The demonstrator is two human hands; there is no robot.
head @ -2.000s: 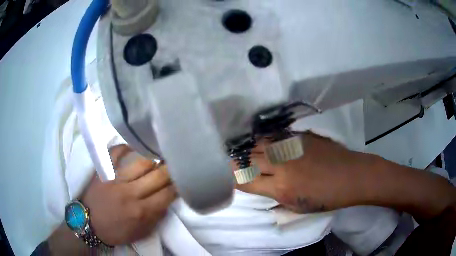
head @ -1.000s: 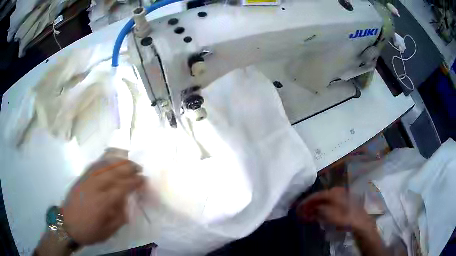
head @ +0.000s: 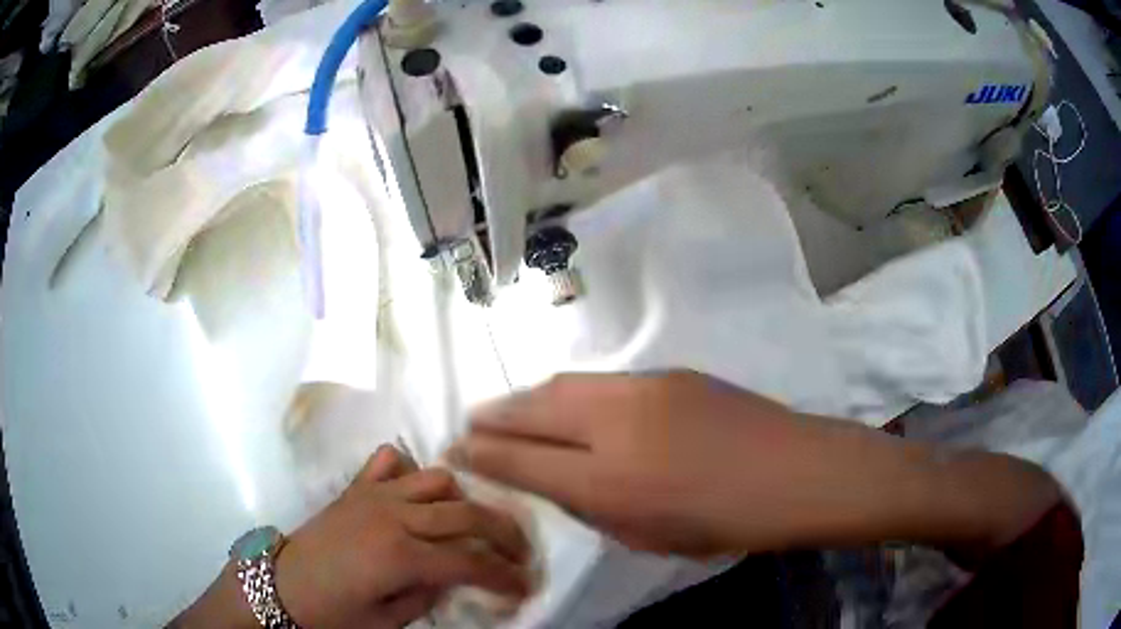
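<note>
A white garment piece (head: 725, 295) lies in soft folds under the head of the white sewing machine (head: 688, 105). The needle area (head: 477, 285) is brightly lit, and the presser foot is hard to make out. My left hand (head: 406, 541), with a watch at the wrist, holds the cloth with curled fingers in front of the needle. My right hand (head: 615, 455) lies flat across the cloth, its fingertips just above my left fingers and slightly blurred. The cloth under both hands is partly hidden.
Cream cloth (head: 184, 160) lies on the white table (head: 111, 479) at the left. A blue tube (head: 344, 62) curves down left of the needle. Tension dials (head: 559, 273) stick out beside the head. A white cloth heap (head: 1094, 455) is at the right edge. A white cord (head: 1063, 184) hangs behind.
My right hand has come from the lower right onto the cloth beside my left hand. My left hand has moved right and down. The white cloth now spreads farther right under the machine arm.
</note>
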